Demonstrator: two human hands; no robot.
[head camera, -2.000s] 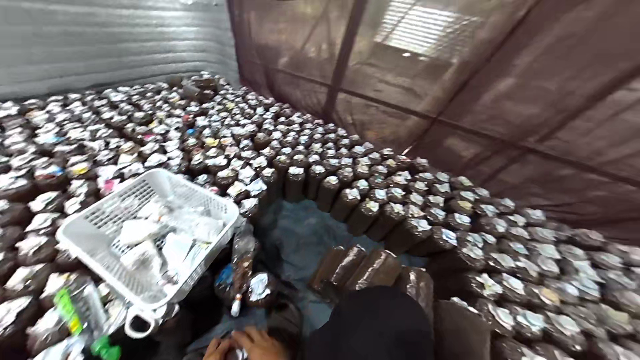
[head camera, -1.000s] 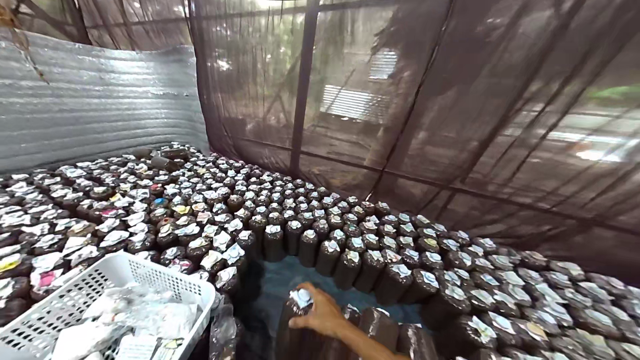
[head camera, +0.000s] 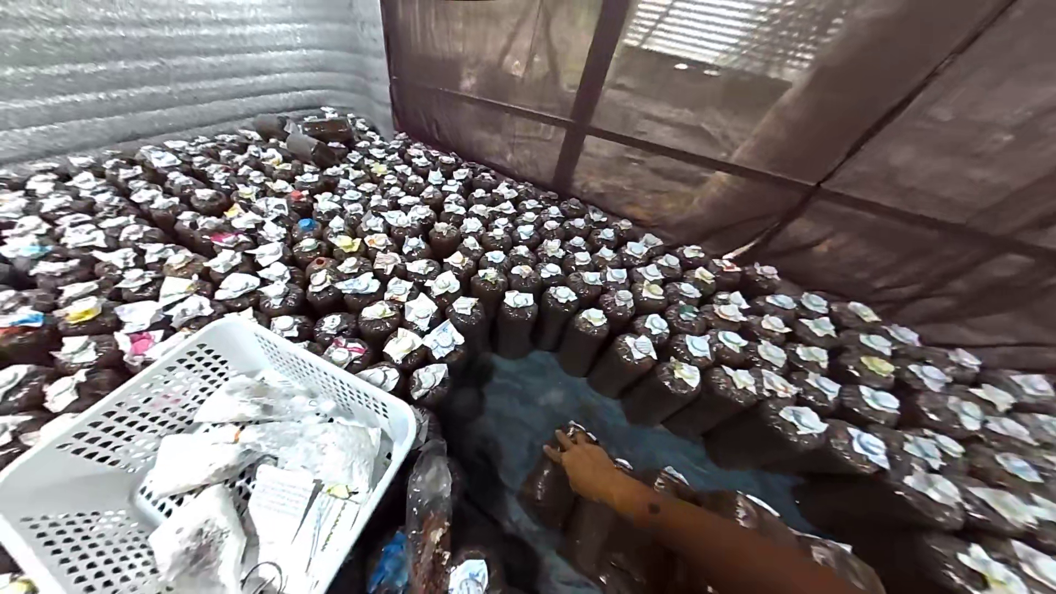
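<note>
My right hand (head camera: 587, 469) reaches in from the lower right, its fingers around the top of a dark substrate-filled plastic bag (head camera: 546, 495). That bag stands at the left end of a small group of similar bags on the blue-grey floor sheet (head camera: 536, 396). My left hand is out of the frame. A white perforated plastic basket (head camera: 400, 421) at the lower left holds clear plastic bags (head camera: 330, 450) and pieces of printed paper (head camera: 280, 503). Beside it lies a clear plastic bottle (head camera: 431, 495) with brown matter inside.
Dense rows of upright substrate bags (head camera: 635, 359) with paper-covered tops surround the floor sheet. A few bags (head camera: 312, 148) lie on their sides at the back. A silvery corrugated wall (head camera: 181, 74) stands at the left, and brown mesh netting (head camera: 676, 124) hangs behind the rows.
Two seconds ago both hands were together at the bottom edge. The right hand then moved out to the bag at the left end of the small group, where it remains; the left is no longer visible.
</note>
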